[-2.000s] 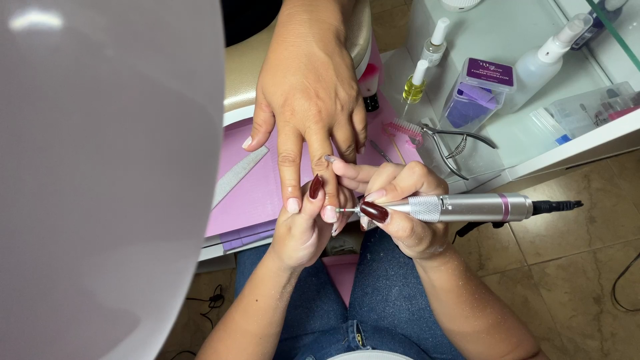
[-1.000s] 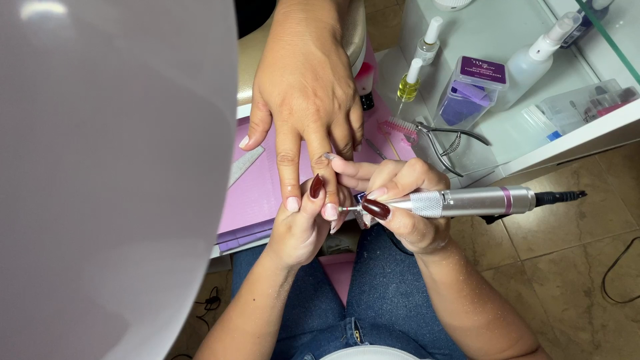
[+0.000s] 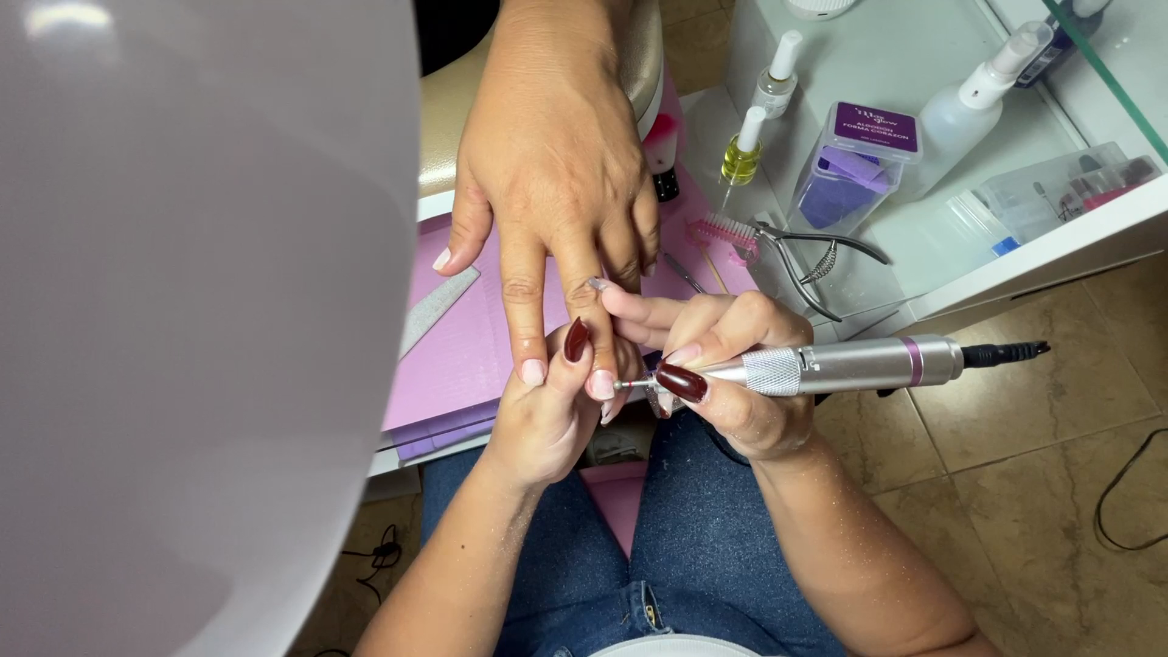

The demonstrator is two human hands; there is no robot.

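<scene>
My right hand [image 3: 730,365] grips a silver electric nail drill [image 3: 844,365], which lies almost level and points left. Its thin metal bit [image 3: 631,384] is at the edge of the nail on another person's middle finger. My left hand [image 3: 552,411], thumb on top, holds that finger near its tip from below. The other person's hand [image 3: 561,155] reaches down from the top of the view, palm down, fingers spread. My right hand's outstretched finger rests against the same middle finger. My left fingers are partly hidden beneath the held hand.
A grey nail file [image 3: 438,308] lies on the pink mat [image 3: 456,365]. To the right are cuticle nippers [image 3: 821,260], a pink brush [image 3: 727,232], a yellow oil bottle [image 3: 742,151], a plastic box of purple pads [image 3: 849,173] and a spray bottle [image 3: 963,119]. A large pale lamp shade [image 3: 182,319] covers the left.
The drill's rear end has swung slightly upward since one second ago. Both hands keep their hold. The view has shifted slightly.
</scene>
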